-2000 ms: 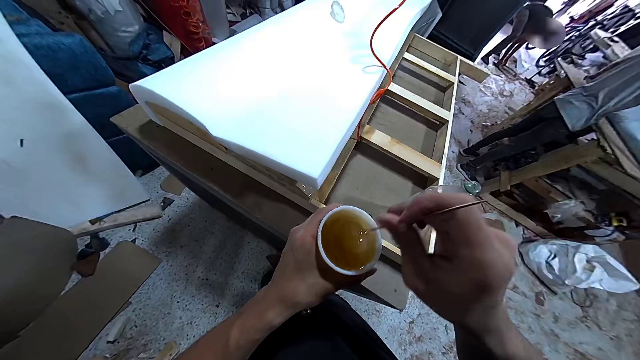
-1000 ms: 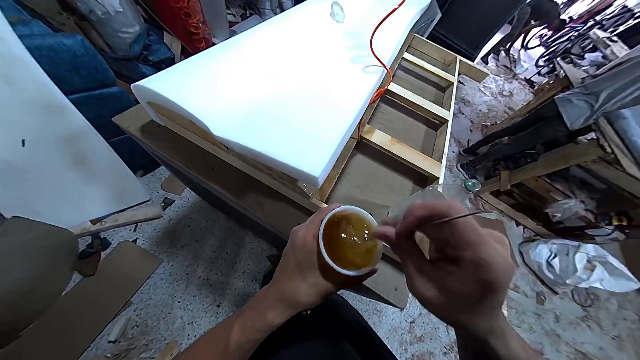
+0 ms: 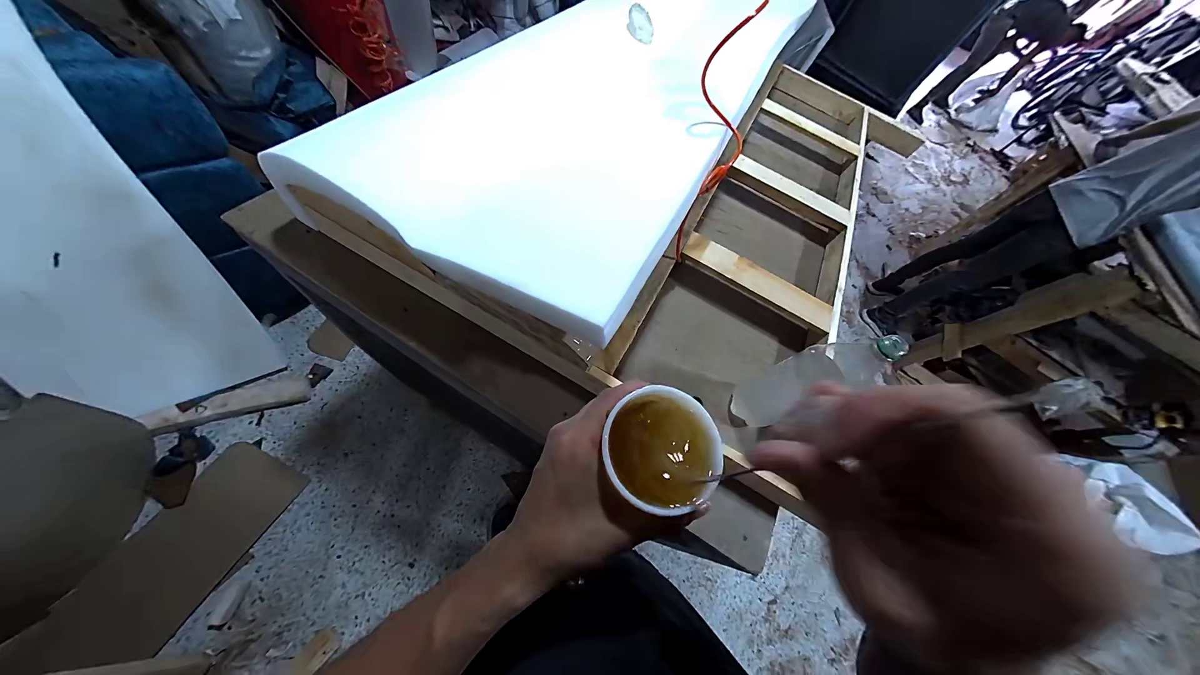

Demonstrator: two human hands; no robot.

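My left hand [image 3: 577, 483] is wrapped around a white-rimmed cup [image 3: 662, 450] that holds an amber liquid. Between the fingers of my right hand [image 3: 937, 506], blurred by motion, is a thin rod [image 3: 736, 475] whose tip sits in the liquid near the cup's right side. Beyond the cup, a thick white foam sheet [image 3: 525, 169] lies over a wooden frame [image 3: 759, 281]. A clear plastic bottle [image 3: 783, 384] with a green cap lies on the frame, partly hidden behind my right hand.
A red cord [image 3: 708, 84] runs over the foam. Blue upholstered cushions [image 3: 150, 150] and a large pale panel [image 3: 103, 244] stand at left, with cardboard [image 3: 197, 553] on the speckled floor. A person in dark trousers [image 3: 994, 253] is at right among timber; another person [image 3: 1022, 28] bends farther back.
My right hand has shifted and looks larger and more blurred, with the rod still in its fingers. My left hand keeps the cup in about the same place.
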